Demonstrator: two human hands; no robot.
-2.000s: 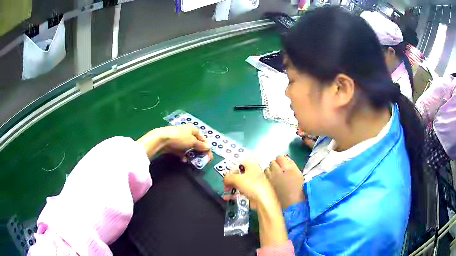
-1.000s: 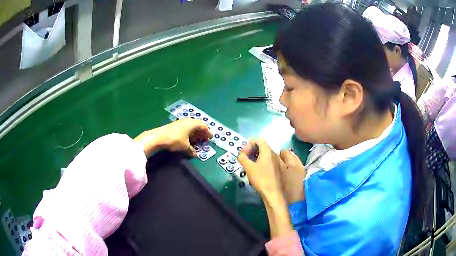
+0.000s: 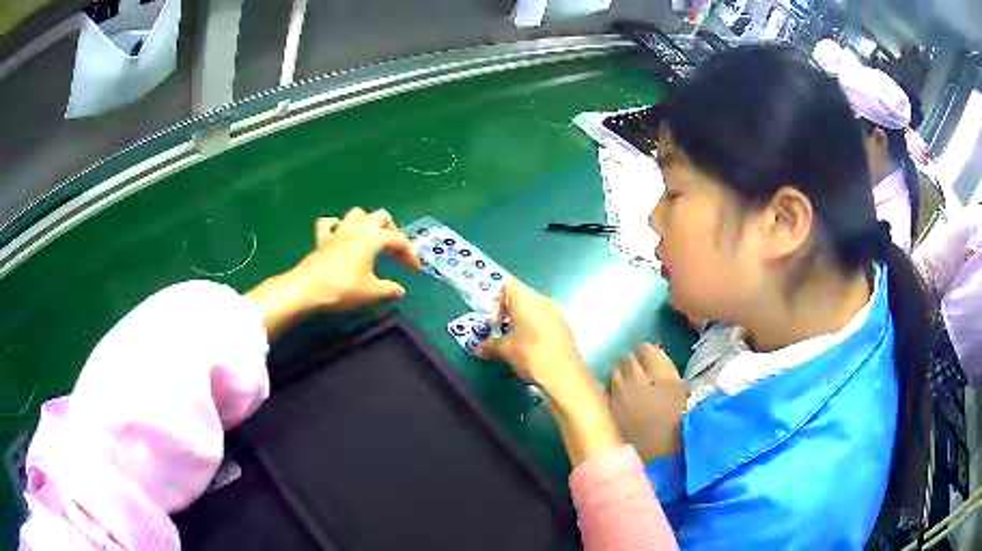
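The clear ring carrier strip [image 3: 458, 262], with rows of small black rings, lies slanted on the green bench. My right hand [image 3: 528, 331] has its fingers closed on the strip's lower right end. A pale camera lens cover [image 3: 465, 331] with round lens rings sits beside my right thumb, partly hidden by the hand. My left hand [image 3: 361, 262] is beside the strip's upper left end, with finger and thumb apart and nothing seen between them. Anything beneath my right palm is hidden.
A black divided tray [image 3: 388, 431] stands in front of me, under my left forearm, with a pale piece [image 3: 224, 475] in its left part. A person in blue [image 3: 786, 387] sits close at the right. A black pen-like object [image 3: 581, 227] and white sheets [image 3: 633, 199] lie farther back.
The view has shifted. My left hand has moved left, off the cover, and its fingers are apart. My right hand has moved onto the strip's lower end. More of the black tray shows.
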